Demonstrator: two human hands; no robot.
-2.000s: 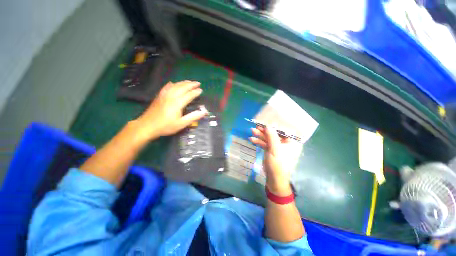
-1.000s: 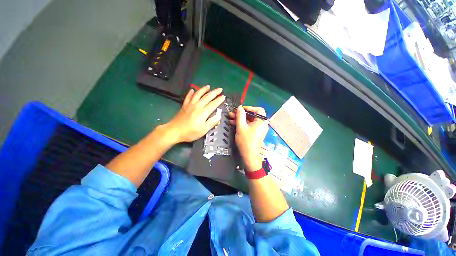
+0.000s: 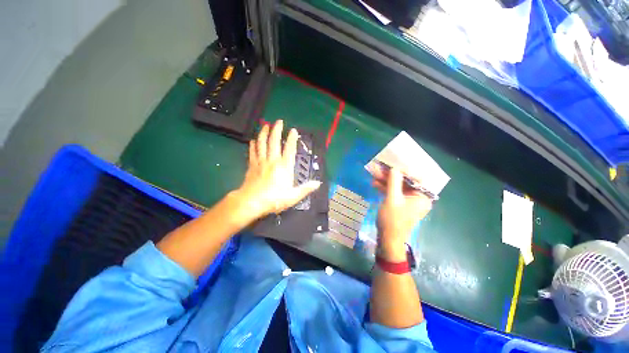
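Observation:
A black plastic housing (image 3: pixel 302 165) with slanted slots lies on a dark pad (image 3: pixel 290 224). My left hand (image 3: pixel 272 176) lies over its left side with the fingers spread, hiding part of it. My right hand (image 3: pixel 400 205) holds a thin dark pen-like tool, likely tweezers (image 3: pixel 418 186), over the lower part of the tilted adhesive sheet (image 3: pixel 412 160). The tool's tip is too blurred to tell if it holds anything. A smaller strip sheet (image 3: pixel 347 216) with dark lines lies between the housing and my right hand.
Another black housing (image 3: pixel 224 88) with an orange mark lies on dark pads at the far left. A blue bin (image 3: pixel 76 162) is at the lower left. A white slip (image 3: pixel 517 219) and a white fan (image 3: pixel 593 293) are at the right. A shelf edge (image 3: pixel 427 72) crosses the back.
My right hand has moved right, from the housing to the tilted sheet, with the tool. My left hand has shifted slightly over the housing, its fingers now more upright.

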